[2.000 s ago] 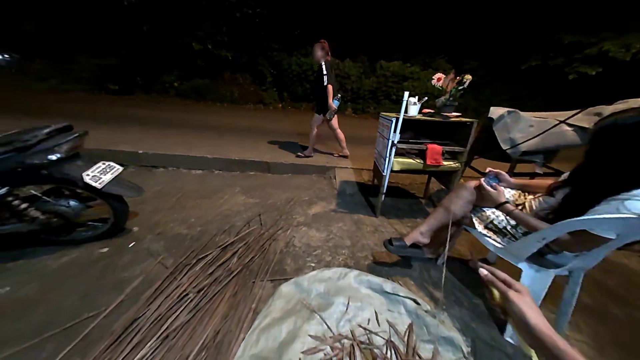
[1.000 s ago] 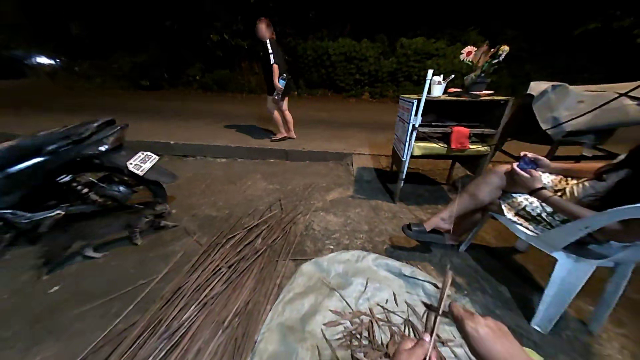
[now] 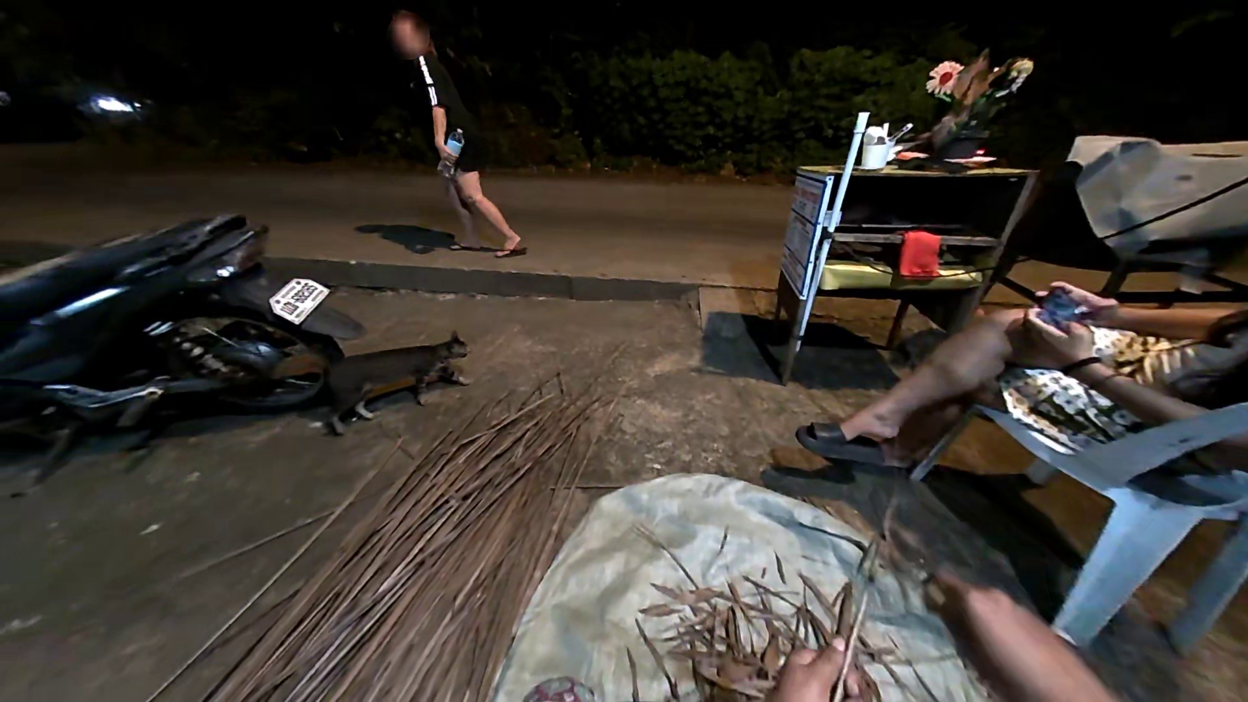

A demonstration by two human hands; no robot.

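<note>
Low in the frame, my left hand [image 3: 814, 673] is closed around the lower end of a thin dried stalk [image 3: 860, 595] that points up and away. My right hand [image 3: 975, 604] is to the right of the stalk, blurred; whether it holds anything cannot be made out. Beneath both hands lies a pale cloth or sack [image 3: 624, 546] with a scatter of dried brown leaf pieces [image 3: 741, 624] on it. A large pile of long dried stalks [image 3: 429, 546] rests on the ground to the left of the cloth.
A cat [image 3: 390, 375] stands beside a parked motorcycle [image 3: 146, 322] on the left. At right, a seated person [image 3: 1063, 390] holds a small object on a plastic chair [image 3: 1131, 546]. Behind are a small stand [image 3: 916, 175] with flowers and a person walking on the road [image 3: 458, 146] with a bottle.
My left hand and the upright stalk have come into view since the oldest frame. The cat has moved rightward out from beside the motorcycle. The walking person has moved left along the road.
</note>
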